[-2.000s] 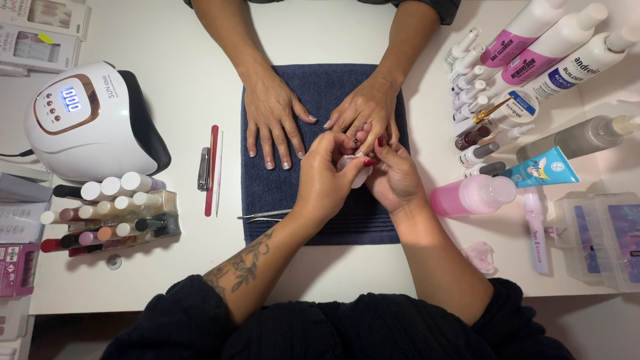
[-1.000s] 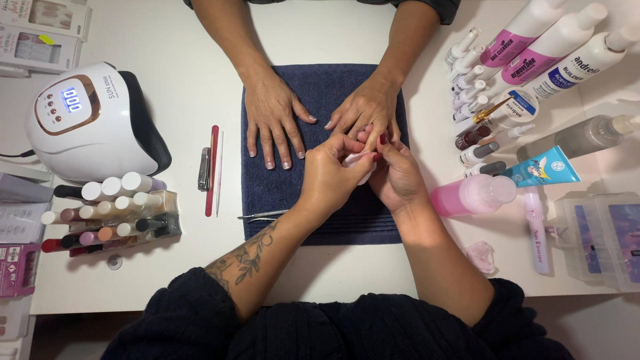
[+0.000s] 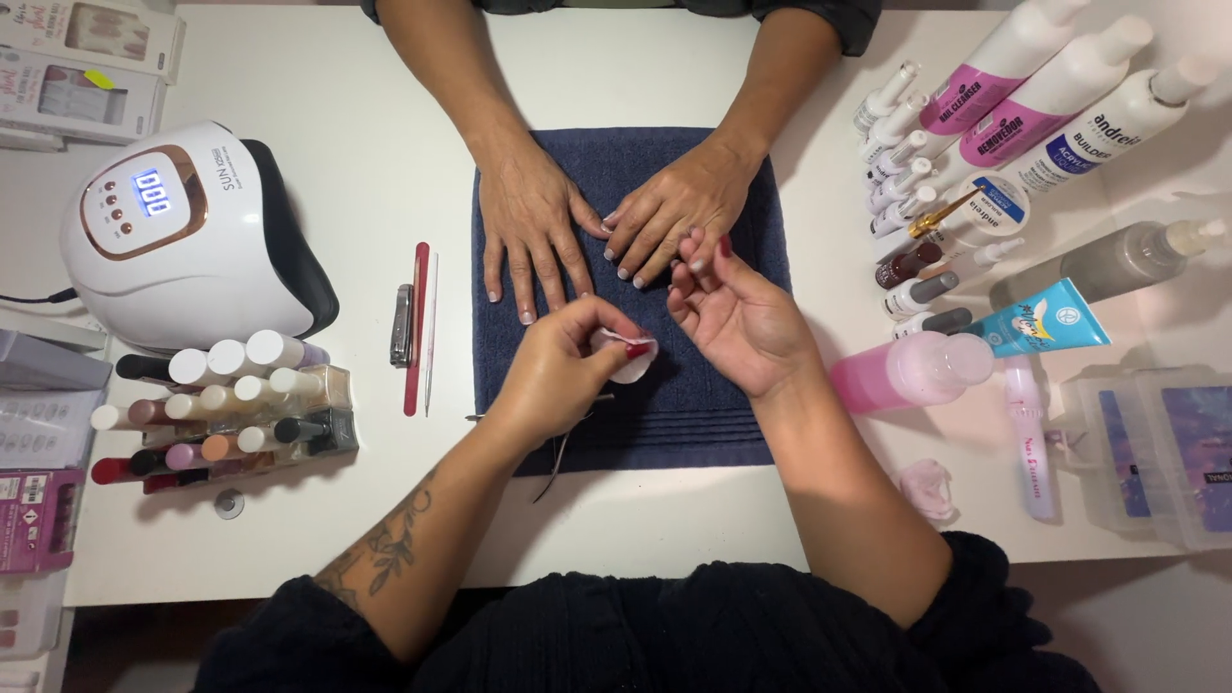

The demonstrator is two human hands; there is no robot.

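Note:
My left hand (image 3: 568,366) pinches a white cotton pad (image 3: 626,357) between thumb and fingers, over the dark blue towel (image 3: 693,423). Palm up, my right hand (image 3: 736,318) has its fingers apart and curled, with its fingertips near the other person's hand on the right. That person's two hands, one at left (image 3: 529,217) and one at right (image 3: 679,207), lie palm down on the towel with their thumb and fingertips close together. Under my left wrist lies a thin metal tool (image 3: 553,472), partly hidden. A nail clipper (image 3: 400,325), a red nail file (image 3: 416,332) and a thin stick (image 3: 431,337) lie left of the towel.
At left stand a white nail lamp (image 3: 192,241) and a rack of nail polish bottles (image 3: 231,414). Right of the towel are several bottles, a pink liquid bottle (image 3: 890,373), a blue tube (image 3: 1044,322), a crumpled pad (image 3: 929,489) and clear plastic boxes (image 3: 1155,462).
My hands have come apart and off the other person's finger. My left hand has moved back toward me with the pad, and the thin metal tool under my wrist has shifted.

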